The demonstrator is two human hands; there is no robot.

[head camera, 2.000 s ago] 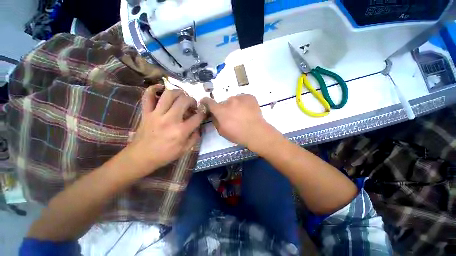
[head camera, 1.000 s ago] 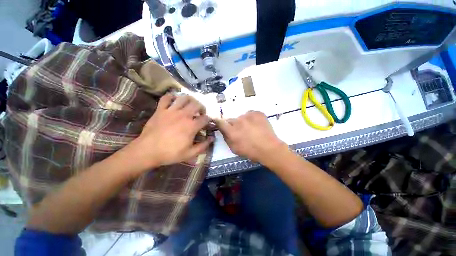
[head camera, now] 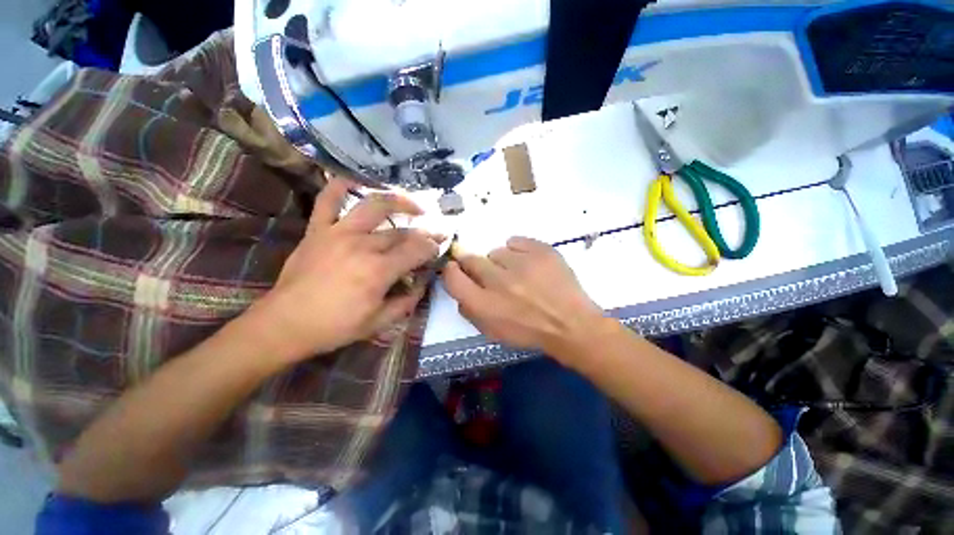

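A brown plaid garment piece (head camera: pixel 136 240) is bunched left of the needle and hangs over the table's front edge, with a tan layer (head camera: pixel 256 136) near the machine head. My left hand (head camera: pixel 350 261) lies on its right end, fingers bent, just in front of the presser foot (head camera: pixel 429 172). My right hand (head camera: pixel 523 293) has thumb and fingers closed together beside the left fingertips, pinching a small folded end (head camera: pixel 444 249) of the garment. The fingers hide most of this end. The white sewing machine (head camera: pixel 481 84) stands behind.
Snips with yellow and green handles (head camera: pixel 669 167) lie on the bed right of the needle. A small tan tab (head camera: pixel 519 168) is nearer the needle. A slim white tool (head camera: pixel 870 235) lies at the bed's right end. Darker plaid pieces (head camera: pixel 879 418) are heaped at the lower right.
The view has shifted between frames. Both hands stay together near the needle, and their fingers have changed position slightly around the folded end. The tan layer shows less than one second ago.
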